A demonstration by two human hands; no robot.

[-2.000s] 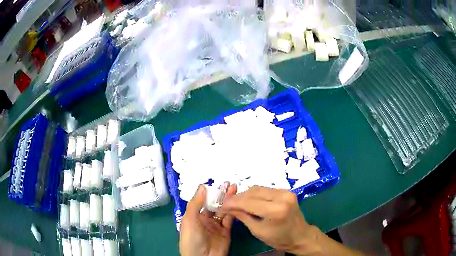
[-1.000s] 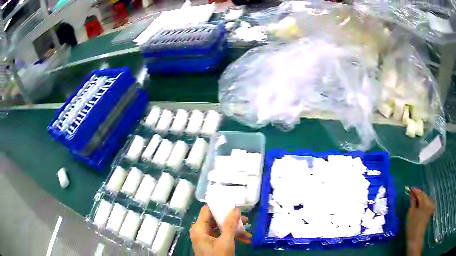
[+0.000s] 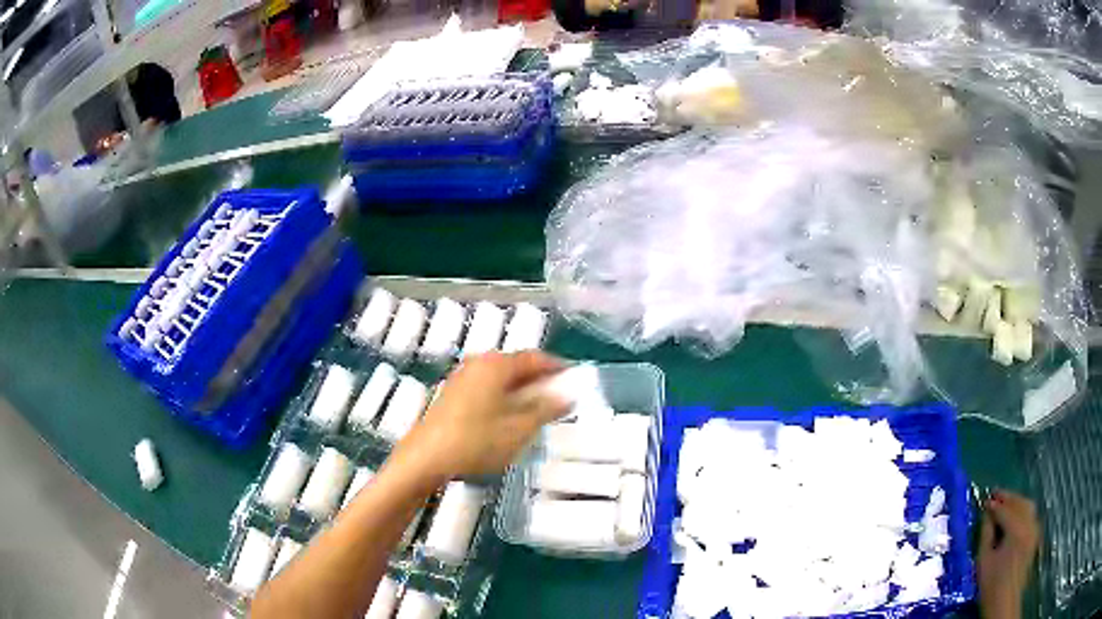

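Observation:
My left hand point(image 3: 483, 417) reaches across the filled blister tray point(image 3: 278, 514), its fingertips on a white housing point(image 3: 580, 389) at the back of the clear plastic box point(image 3: 661, 417). More white housings point(image 3: 574, 520) lie in that box. My right hand point(image 3: 1009, 544) is small, at the right side of the blue tray point(image 3: 963, 484), partly cut off by the lower edge. Something thin shows near its fingertips, too small to name. The blue tray holds a heap of small white pieces point(image 3: 786, 508). Part of the blister tray is hidden under my left forearm.
Slotted blue trays stand at left point(image 3: 230, 314) and behind point(image 3: 447, 145). A crumpled clear bag point(image 3: 749, 230) lies behind the box; cream blocks point(image 3: 997, 320) lie in a bag at right. A ribbed clear tray point(image 3: 1063, 520) is at the right edge. A loose white piece point(image 3: 148, 464) lies at left.
The view has turned left. My hands have parted; my left hand has moved from in front of the clear box to its back with the housing. My right hand has moved to beside the blue tray.

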